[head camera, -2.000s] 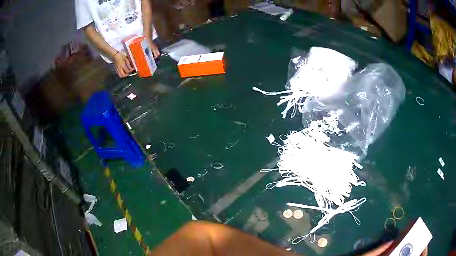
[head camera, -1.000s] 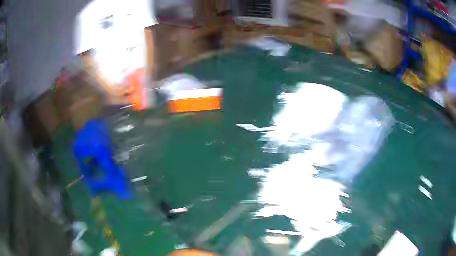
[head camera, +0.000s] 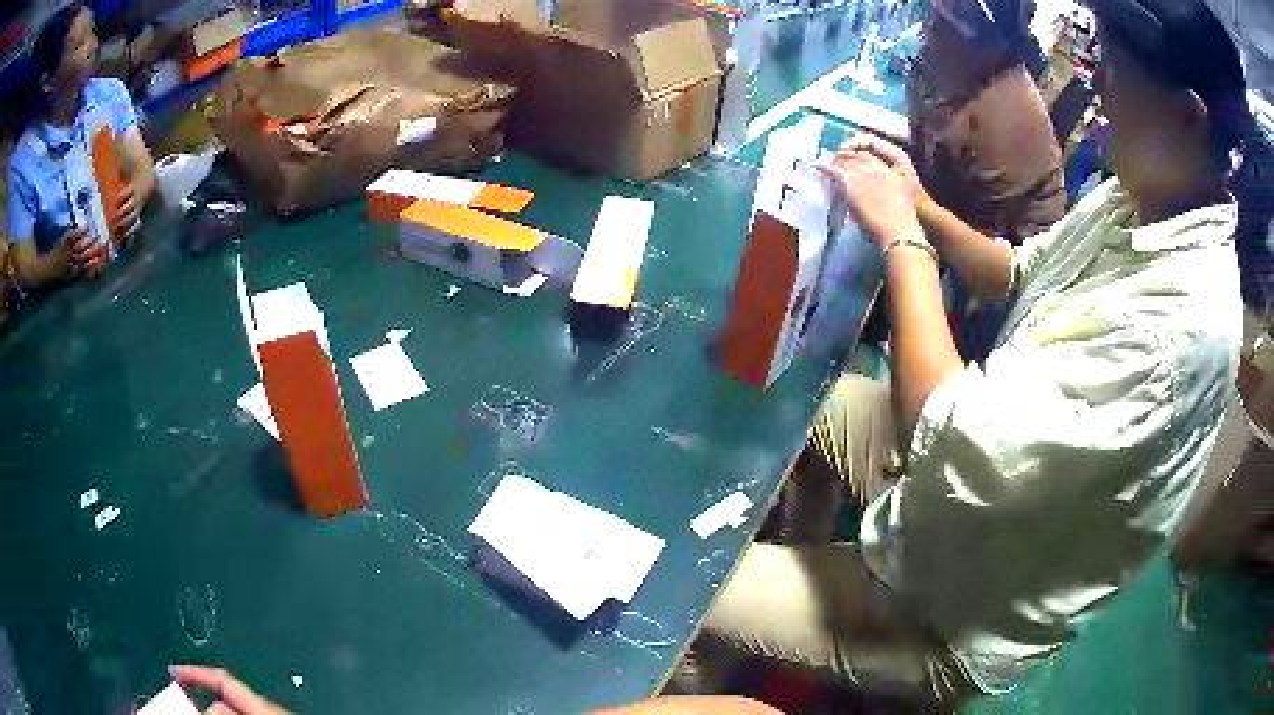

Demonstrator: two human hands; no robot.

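Observation:
A white corner of a box (head camera: 171, 701) shows at the bottom left edge, mostly cut off. My right hand (head camera: 231, 691) is at its right side, with a fingertip against its top edge; the rest of the hand is cut off. Part of my right forearm (head camera: 692, 707) shows at the bottom edge. My left hand is out of the picture. An upright orange and white carton (head camera: 315, 419) stands in front, its top flap up.
White papers (head camera: 566, 542) lie near the table's right edge. Three cartons (head camera: 468, 249) lie further back. At right, a seated person (head camera: 1048, 419) has hands on an upright carton (head camera: 762, 300). Another person (head camera: 77, 182) holds a carton at far left. Brown cartons (head camera: 615, 91) stand behind.
The view has swung right: the cord pile, plastic bag and blue stool have left the picture, and the seated person and several cartons have come in. The box corner has moved to the bottom left.

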